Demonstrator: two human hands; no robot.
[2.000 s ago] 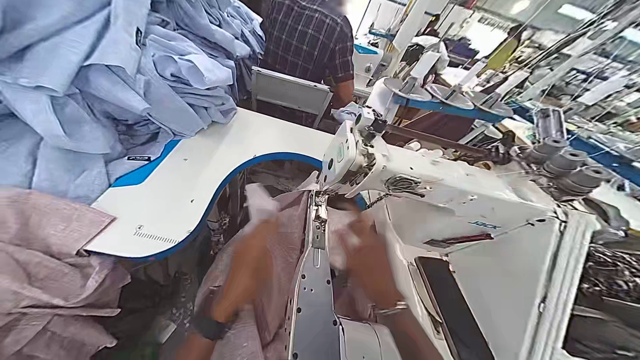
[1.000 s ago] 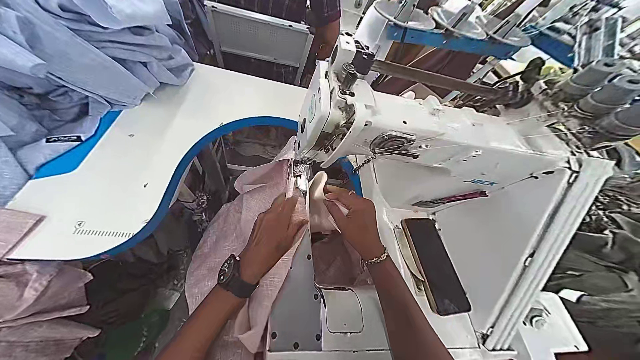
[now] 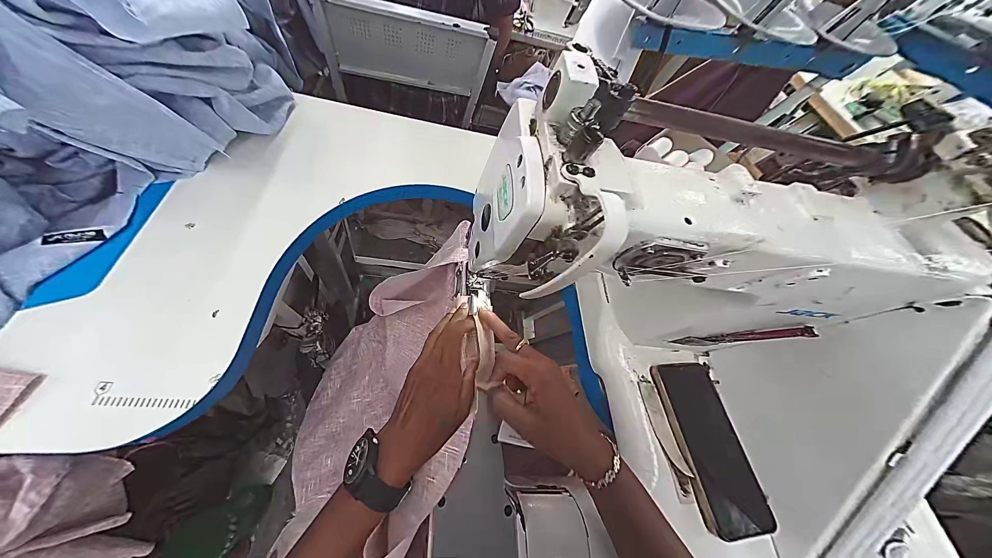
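Observation:
Pink woven fabric (image 3: 364,387) runs under the needle area and presser foot (image 3: 477,298) of a white industrial sewing machine (image 3: 697,217) and hangs over its narrow arm bed (image 3: 469,496). Just in front of the foot, my left hand (image 3: 434,395), with a black watch at the wrist, presses on the fabric with its fingertips. Beside it on the right, my right hand (image 3: 542,395) pinches the folded edge of the fabric (image 3: 484,356) between thumb and fingers. The needle tip is too small to make out.
A white table with a blue curved edge (image 3: 256,194) lies left, bearing piled light blue garments (image 3: 132,85). More pink fabric (image 3: 62,504) is at lower left. A smartphone (image 3: 717,449) rests on the machine base at right. Behind stands a metal-framed panel (image 3: 411,46), with part of a person's arm (image 3: 502,39) near it.
Both hands were blurred and apart beside the needle area two seconds ago; now they are close together at the foot, on the fabric. The view has shifted down and nearer.

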